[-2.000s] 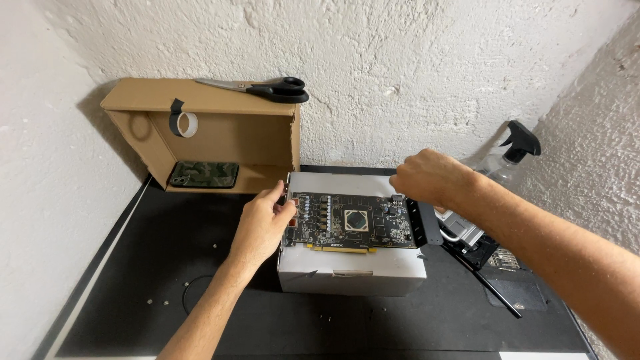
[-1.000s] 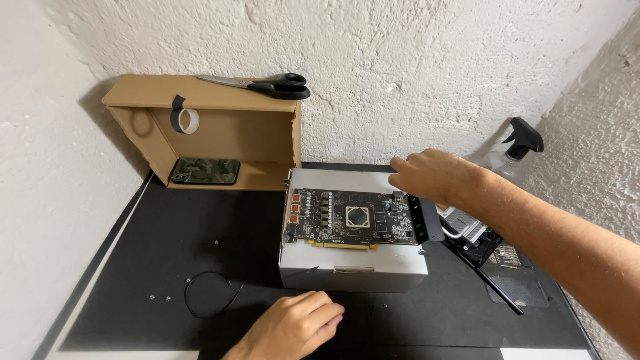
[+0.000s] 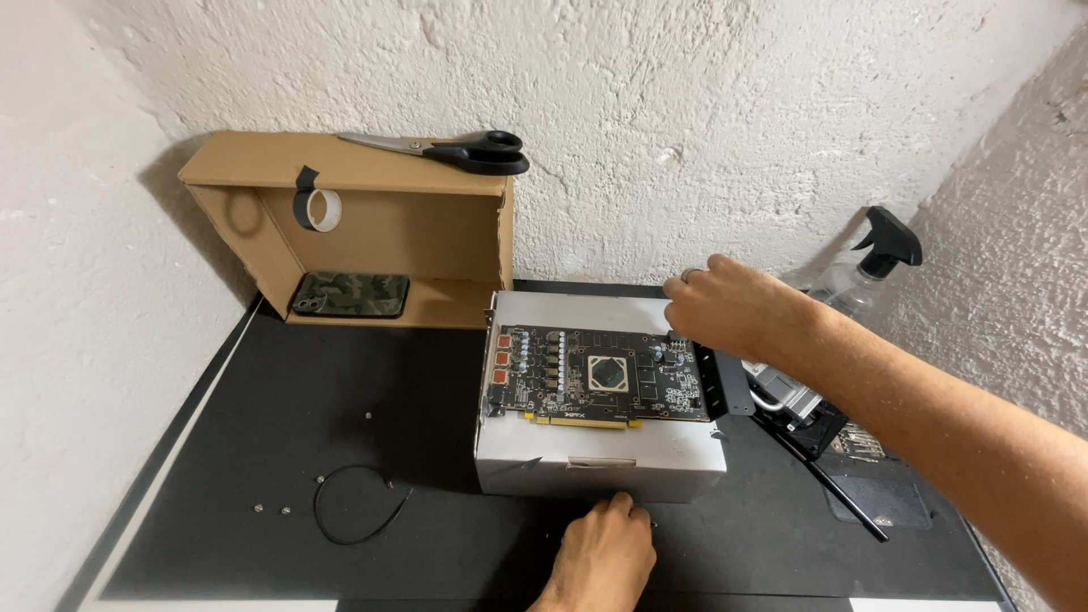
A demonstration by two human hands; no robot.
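Note:
A bare graphics card circuit board (image 3: 609,374) lies flat on a white cardboard box (image 3: 595,450), its square chip facing up and its gold edge connector toward me. Over the board's far right corner is my right hand (image 3: 718,306), fingers curled down; whether it grips something there cannot be seen. A black metal bracket (image 3: 722,382) sits along the board's right end. On the black table top, just in front of the box, my left hand (image 3: 605,548) reaches down with bent fingers near tiny screws; its fingertips and anything in them are hidden.
An open cardboard box (image 3: 391,225) at the back left carries scissors (image 3: 450,153), a hanging tape roll (image 3: 319,208) and a camouflage-cased phone (image 3: 353,294). A thin black cable (image 3: 357,540) and loose screws (image 3: 286,511) lie left. Right are a metal heatsink (image 3: 790,399), black rod (image 3: 841,501) and spray bottle (image 3: 884,255).
My left hand has left the board's left end and come down to the table in front of the white box, then shifted right along it. My right hand stays over the board's far right corner.

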